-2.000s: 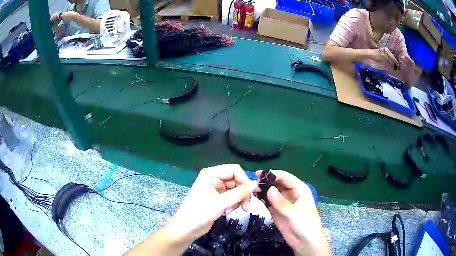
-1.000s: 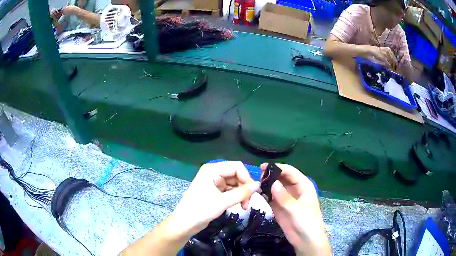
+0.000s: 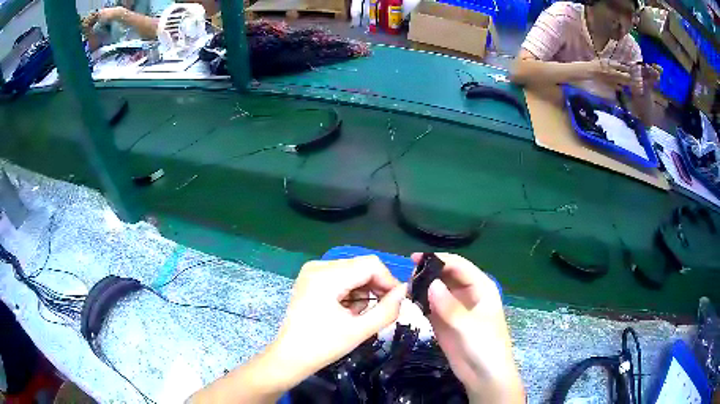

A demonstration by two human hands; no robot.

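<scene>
My right hand (image 3: 466, 316) holds a small black housing (image 3: 426, 278) upright between thumb and fingers, over the blue tray (image 3: 359, 252). My left hand (image 3: 339, 304) is beside it, thumb and forefinger pinched together at the housing's left edge. Thin wires show at the housing; whether the left fingertips grip one is too small to tell. Many black parts (image 3: 379, 371) lie heaped in the tray below, with a white liner (image 3: 422, 322) partly showing between my hands.
Black curved wired pieces (image 3: 328, 210) lie on the green belt (image 3: 237, 197) beyond the tray. A bundle of black curved pieces (image 3: 106, 304) is on the bench at left, a black cable coil (image 3: 588, 375) at right. A green post (image 3: 87, 118) stands left. A person (image 3: 584, 55) sits across.
The curved pieces on the belt have moved to the right. My hands stay close together at the housing, which has tilted slightly. The person across has raised their hands from their tray.
</scene>
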